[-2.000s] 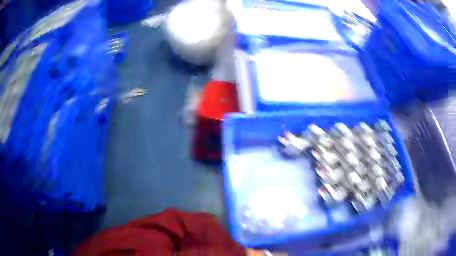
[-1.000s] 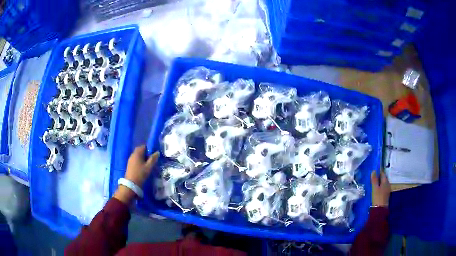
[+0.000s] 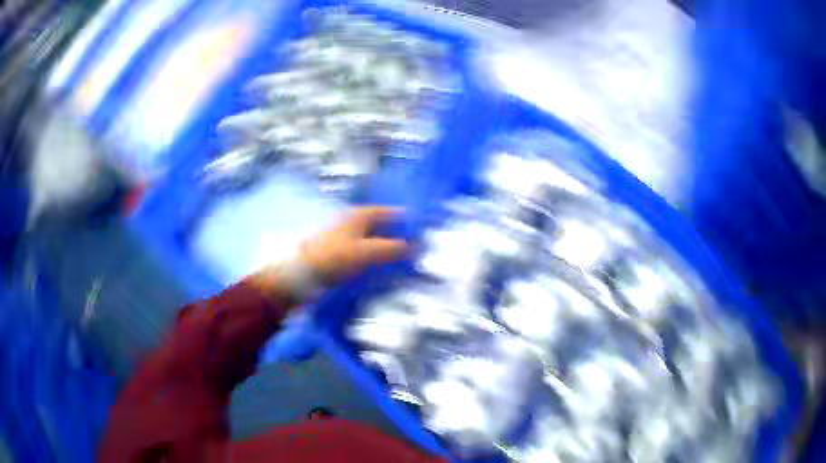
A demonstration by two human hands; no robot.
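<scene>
The picture is heavily blurred. The packing tray [image 3: 634,194], blue and filled with rows of bagged scooters [image 3: 534,307], fills the right half, tilted in view. My left hand [image 3: 358,246], in a dark red sleeve, is on the left rim of this tray, thumb and fingers around the edge. My right hand is not in view. The supply tray [image 3: 168,217], with bare scooters [image 3: 340,90] in its far part and a pale liner at the near end, lies to the left of the packing tray.
Small-parts trays [image 3: 172,86] stand at the upper left. Pale crumpled film [image 3: 598,81] lies behind the packing tray. Tall blue trays [image 3: 756,118] stand at the right. Grey-blue floor [image 3: 308,393] shows below my left arm.
The view has turned, so the packing tray appears larger, steeper and lower right. My left hand still holds its left rim. My right hand, the clipboard and the orange-red object have left the picture.
</scene>
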